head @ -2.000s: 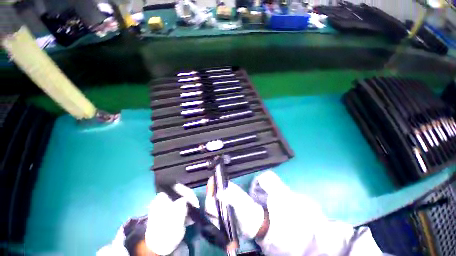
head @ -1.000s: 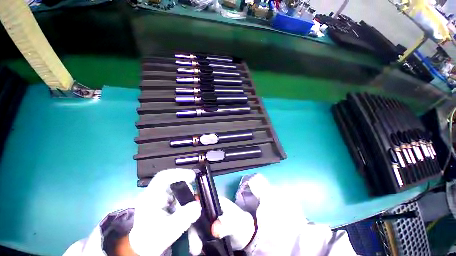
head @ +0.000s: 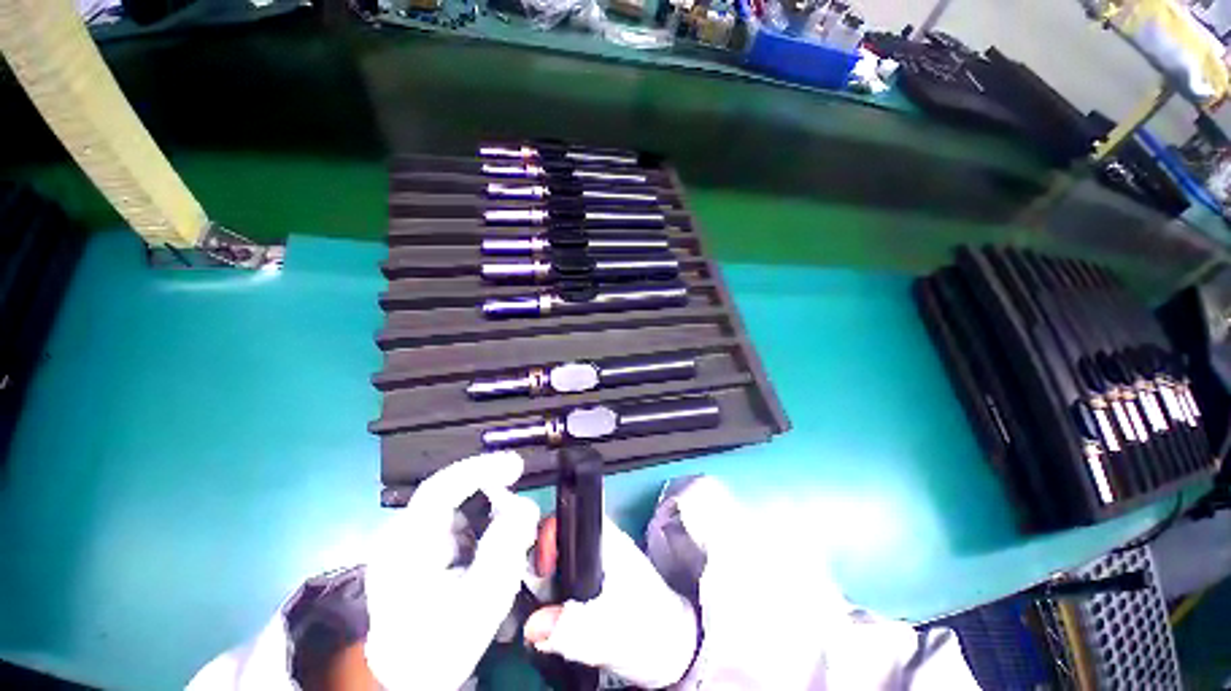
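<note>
My right hand [head: 628,614], in a white glove with bare fingertips showing, holds an upright black rod unit [head: 581,520] at the bottom centre. My left hand [head: 452,574], also gloved in white, is just left of it, with a dark piece partly showing between thumb and fingers; what it is, I cannot tell. The grooved tray [head: 405,446] lies beyond my hands with several black-and-silver rods lying across it. The two nearest rods carry pale oval fittings [head: 590,424]. An empty groove lies between these two and the rods farther back.
Stacked grooved trays with rods [head: 1006,392] stand at the right, and dark trays [head: 27,311] at the left edge. A yellow-taped upright [head: 115,135] rises at the left. A blue bin [head: 803,58] sits on the back shelf. A perforated tray [head: 1127,607] is at lower right.
The held rod unit has turned from tilted, with its silver side showing, to upright with a black face showing. My hands remain close together before the tray. The view has shifted.
</note>
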